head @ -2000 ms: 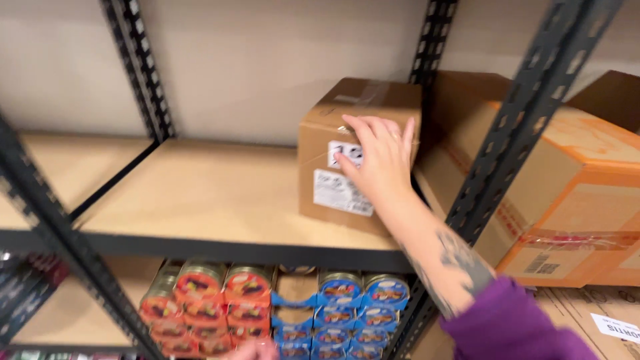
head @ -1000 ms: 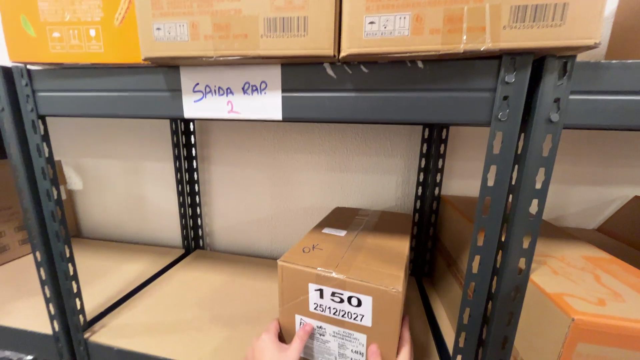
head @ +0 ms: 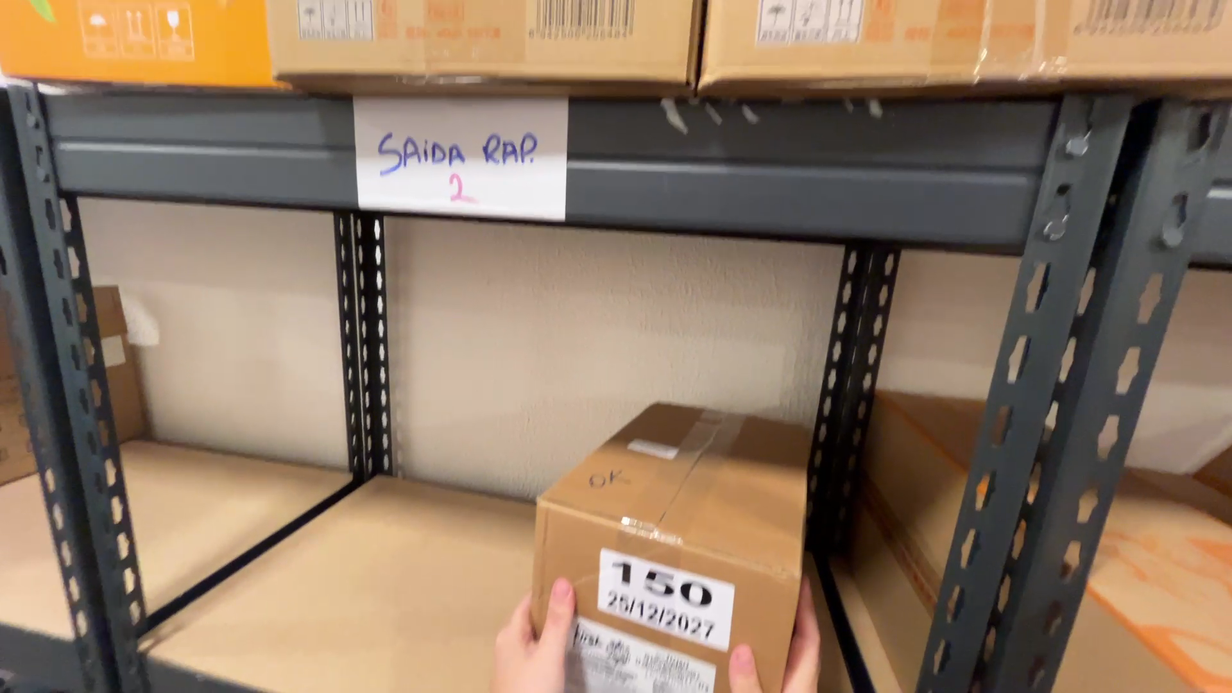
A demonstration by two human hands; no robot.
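Note:
A taped cardboard box (head: 674, 520) with printed labels on its front stands on the wooden shelf board (head: 385, 577), toward the right side of the bay. My left hand (head: 539, 640) grips the lower left of the box, the thumb on its front face. My right hand (head: 784, 645) holds the lower right, fingers along the side and thumb on the front. The bottom of the box and both wrists lie below the frame.
Dark metal uprights (head: 1030, 385) flank the bay. A crossbeam (head: 770, 173) with a handwritten paper sign (head: 462, 159) runs above, under more cartons (head: 500, 43). A large carton (head: 1155, 577) stands right, another box (head: 120, 375) at far left.
Two seconds ago one hand with a tattooed forearm lay on the box; now both hands hold its sides. The view has tilted up from the tins on the lower shelf.

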